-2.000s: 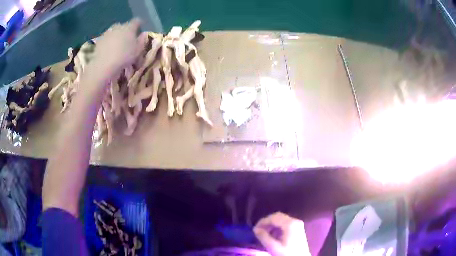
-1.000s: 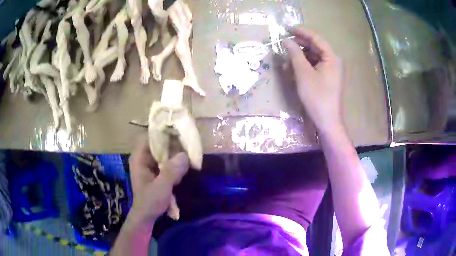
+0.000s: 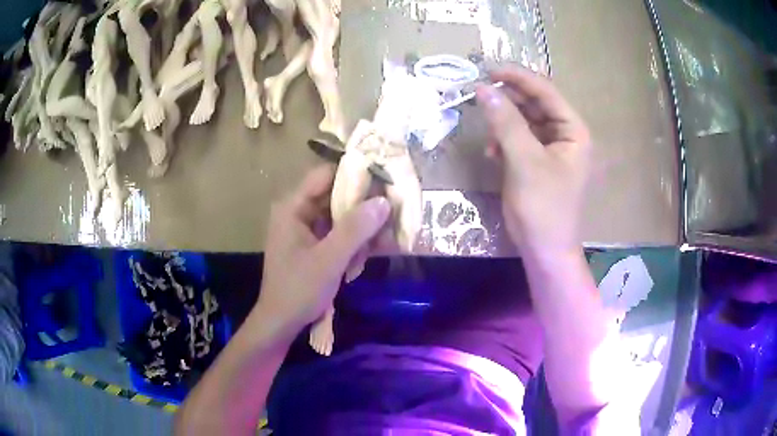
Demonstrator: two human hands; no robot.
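My left hand (image 3: 319,234) holds a cream plastic figure lower body (image 3: 375,174) at the bench's front edge, hips up, one foot hanging below. Small dark pieces show beside its hip and between its legs. My right hand (image 3: 541,140) pinches a thin white stick (image 3: 460,100) between thumb and fingers, its end pointing left toward the cloth. The crumpled white cloth (image 3: 436,129) lies behind the figure's waist, with a small white ring (image 3: 446,69) at its back. The waist's top end blends with the bright cloth, so contact is hard to tell.
A heap of cream leg bodies (image 3: 106,85) lies on the brown bench (image 3: 613,153) at the left. Below the bench are a blue crate (image 3: 217,294) with dark-and-cream parts, a grey-green tray (image 3: 664,332) with white sheets, and blue stools (image 3: 55,306) with floor tape nearby.
My left hand now holds a leg body, brought from the left toward the cloth. My right hand, earlier empty near my lap, now holds the stick and has come down slightly.
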